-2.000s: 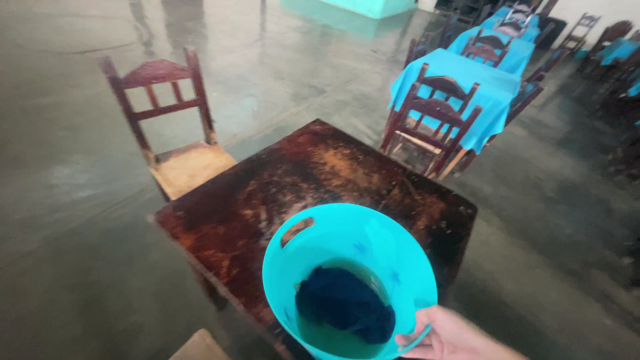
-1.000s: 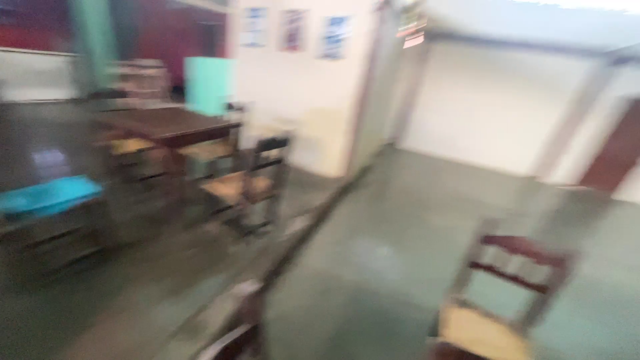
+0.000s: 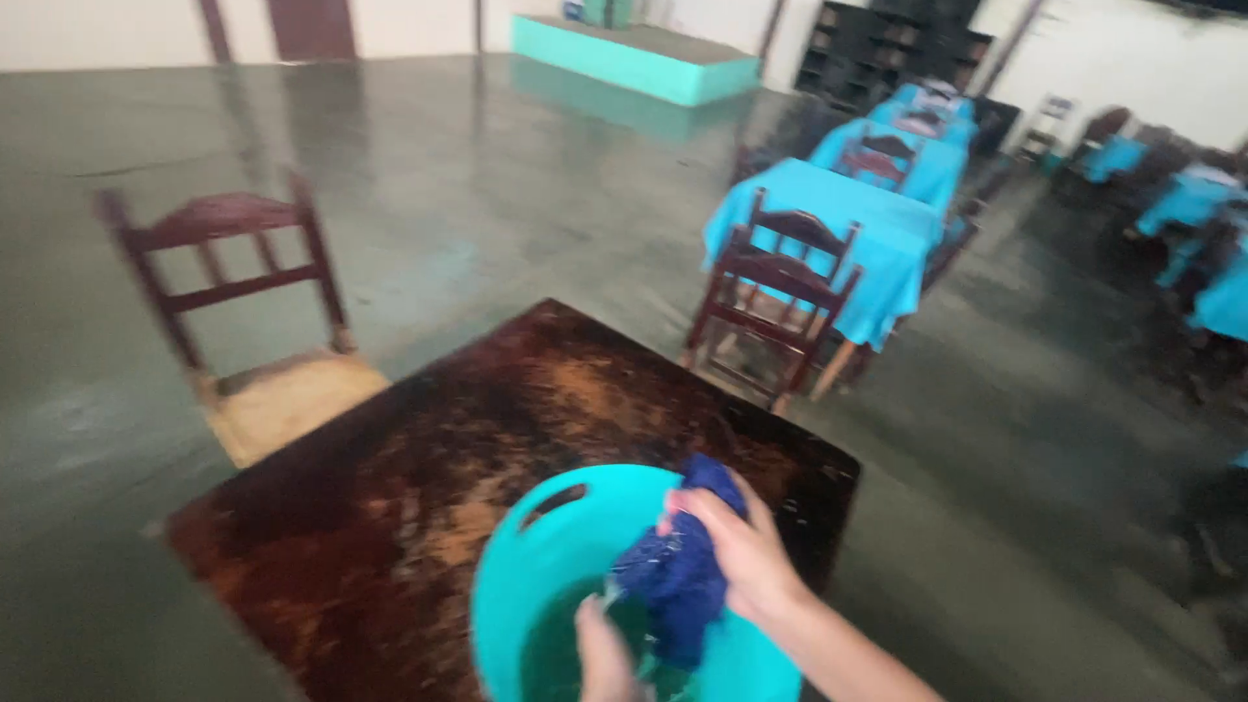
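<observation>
A turquoise plastic bucket (image 3: 541, 556) with water in it stands on a worn dark wooden table (image 3: 390, 487). My right hand (image 3: 746, 551) grips a wet, dark blue cloth (image 3: 682, 585) over the bucket's right side. The lower end of the cloth hangs inside the rim. Low in the view, my left hand (image 3: 604, 648) is over the bucket, just left of the cloth; it is blurred, and whether its fingers touch the cloth cannot be told.
A wooden chair (image 3: 229, 283) stands beyond the table's left side. Another chair (image 3: 770, 292) is behind its right side, against a table with a turquoise cloth (image 3: 838, 224). More covered tables and chairs stretch away on the right. A low turquoise-edged platform (image 3: 634, 68) lies far back.
Two seconds ago the dark cloth lay in the bucket and my right hand held the rim; now that hand holds the cloth up. My left hand has come into view. The view swung away and back.
</observation>
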